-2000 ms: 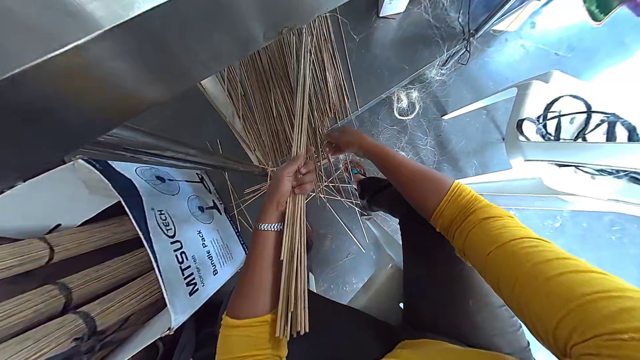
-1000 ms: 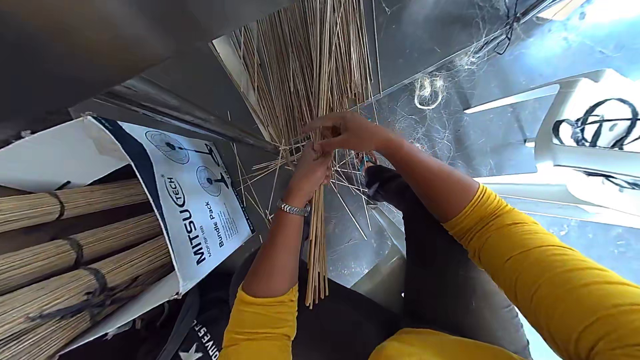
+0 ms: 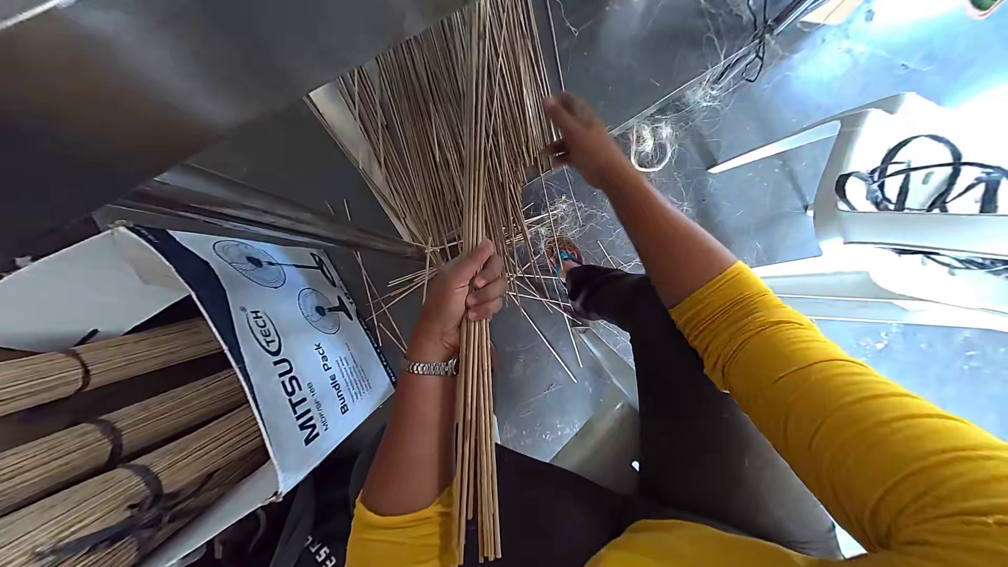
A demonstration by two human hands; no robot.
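Note:
My left hand (image 3: 471, 291) is closed around a bunch of thin brown sticks (image 3: 475, 394), which runs lengthwise from my lap up over a larger pile. That pile of loose sticks (image 3: 425, 134) fans out at the top centre, on a pale flat piece at its left edge. My right hand (image 3: 579, 138) is at the pile's right edge, slightly blurred, its fingers apart and nothing seen held in it. Whether its fingertips touch the outer sticks, I cannot tell. Below the pile, several stray sticks (image 3: 547, 342) lie crosswise on the floor.
At left, a printed cardboard box (image 3: 303, 354) holds several stick bundles (image 3: 118, 441) bound with dark ties. A metal surface (image 3: 197, 79) overhangs the upper left. White plastic chairs (image 3: 890, 228) at right carry black straps (image 3: 937, 173). Pale fibre (image 3: 652, 146) lies on the floor beyond my right hand.
A second ago my right hand was at my left hand over the bunch; now it is up and to the right, beside the pile. My left hand keeps its hold on the sticks.

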